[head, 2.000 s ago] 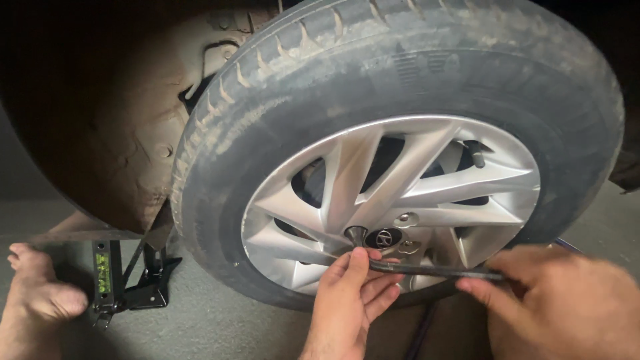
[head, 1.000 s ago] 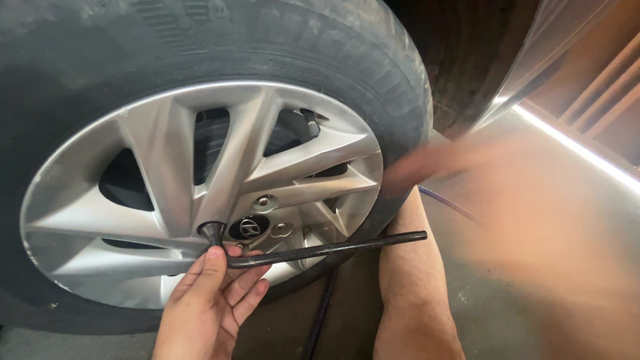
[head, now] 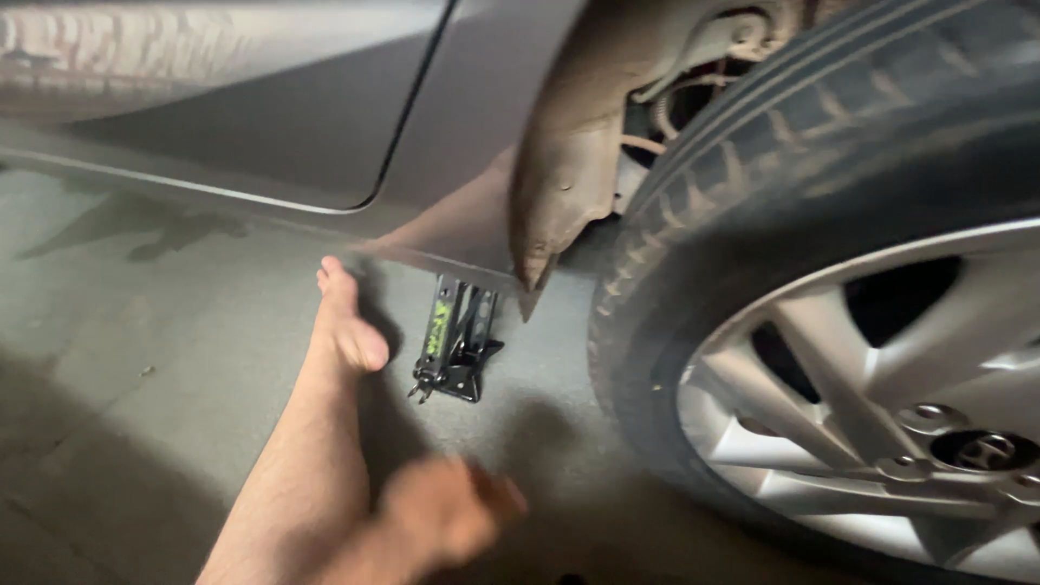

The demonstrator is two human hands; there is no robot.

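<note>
My left hand (head: 447, 508), badly blurred, is low in the middle of the view, over the floor and beside my left leg; whether it holds anything cannot be made out. My right hand is out of view. To the right stands a car wheel with a black tyre (head: 642, 341) and a silver alloy rim (head: 821, 382), its Hyundai centre cap (head: 979, 449) near the right edge. Lug holes surround the cap. A black scissor jack (head: 459, 349) with green marking stands beneath the car's sill, left of the tyre. The wheel wrench does not show.
My bare left leg (head: 296, 455) stretches forward, its foot (head: 349, 321) just left of the jack. The grey car body (head: 268, 138) and its lower sill hang above the floor (head: 106, 325). The wheel arch liner (head: 581, 154) ends in a point near the tyre.
The view has swung strongly left, bringing the jack and car side in. My left hand has come away from the rim, where it was holding the black wrench; wrench and right hand have left view.
</note>
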